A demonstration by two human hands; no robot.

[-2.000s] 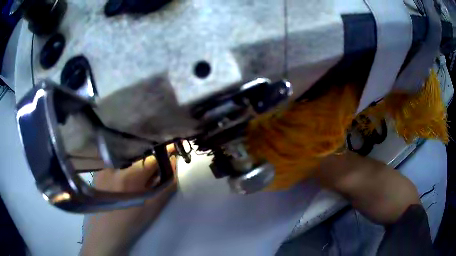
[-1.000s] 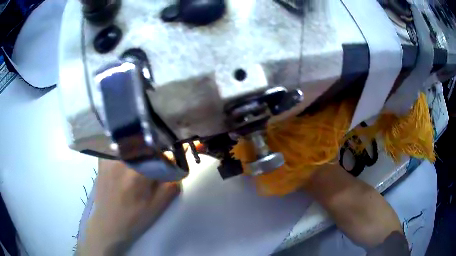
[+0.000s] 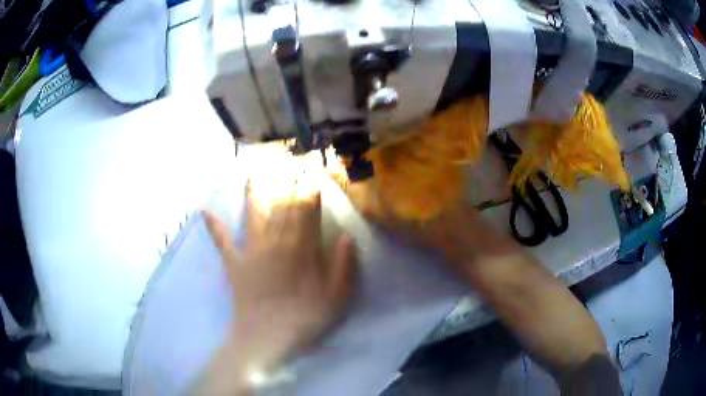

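Note:
A pale garment panel [image 3: 387, 317] lies under the off-white sewing machine head [image 3: 333, 73], in front of the lit needle area. My left hand [image 3: 286, 267] lies palm down on the panel, blurred, with fingers spread towards the needle. My right hand [image 3: 383, 205] is beside the needle area on the right, partly hidden by orange tassels [image 3: 426, 166]; its fingers cannot be made out. A narrow pale strip [image 3: 346, 210] runs between the hands. The presser foot is lost in glare.
Black scissors [image 3: 538, 216] lie right of the tassels, handles towards me. A small teal box [image 3: 641, 220] with small items is at the table's right end. A dark-edged pale cut piece [image 3: 128, 50] lies at the back left. More pale cloth [image 3: 631, 309] hangs at the lower right.
The view has shifted, showing the machine head higher and more table. My left hand, partly behind the metal guard before, now lies spread on the panel in full view. The right forearm still reaches under the tassels.

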